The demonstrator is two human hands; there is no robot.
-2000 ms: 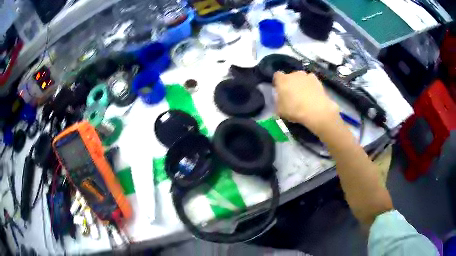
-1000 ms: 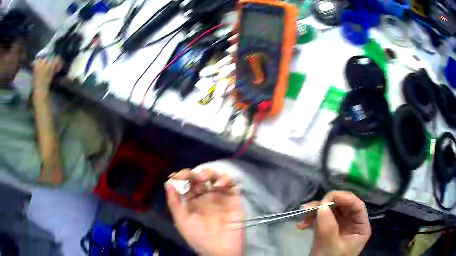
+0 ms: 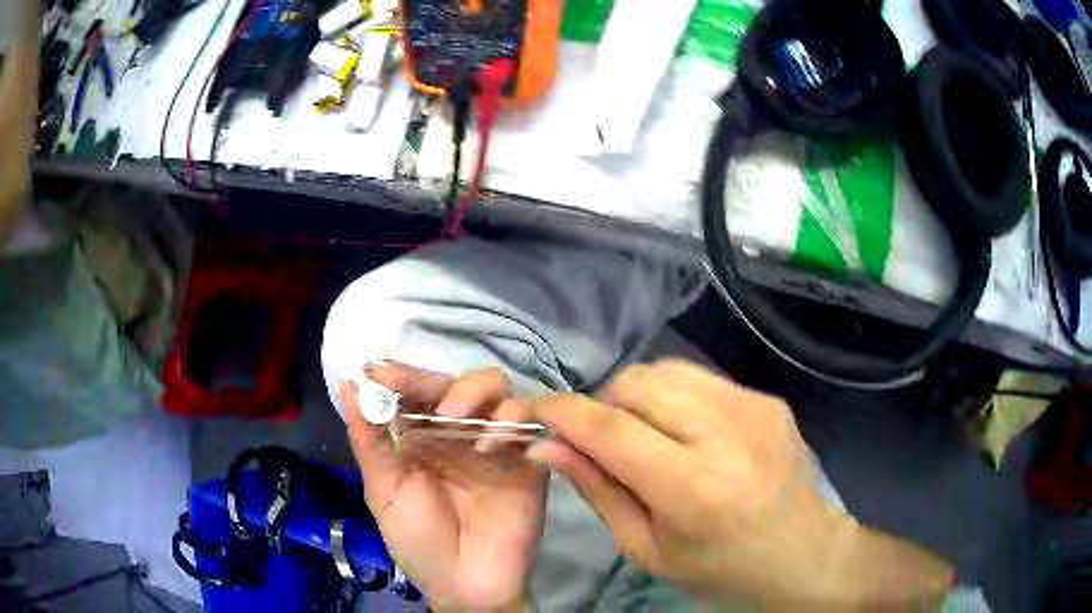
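Note:
My left hand [image 3: 449,503] is palm up over my lap and holds a small white scrap [image 3: 378,402] between thumb and forefinger. My right hand [image 3: 707,461] holds slim tweezers [image 3: 473,423] between thumb and fingers. The tweezers point left across my left fingers, with their tips at or beside the white scrap; whether they grip it I cannot tell. Headphones lie at the bench edge, with a shiny open ear cup [image 3: 820,62], a black ear cushion [image 3: 972,141] and a headband [image 3: 733,269] that overhangs the edge.
An orange multimeter [image 3: 545,48] with red and black leads lies on the bench [image 3: 575,198]. Green tape [image 3: 880,210] is stuck there. A red stool [image 3: 234,347] and a blue bin of headphones [image 3: 216,509] stand below. Another person's sleeve [image 3: 60,335] is at the left.
The view has swung from the bench to my lap. My right hand has brought the tweezers left, from pointing at my left palm to the white scrap at the fingertips.

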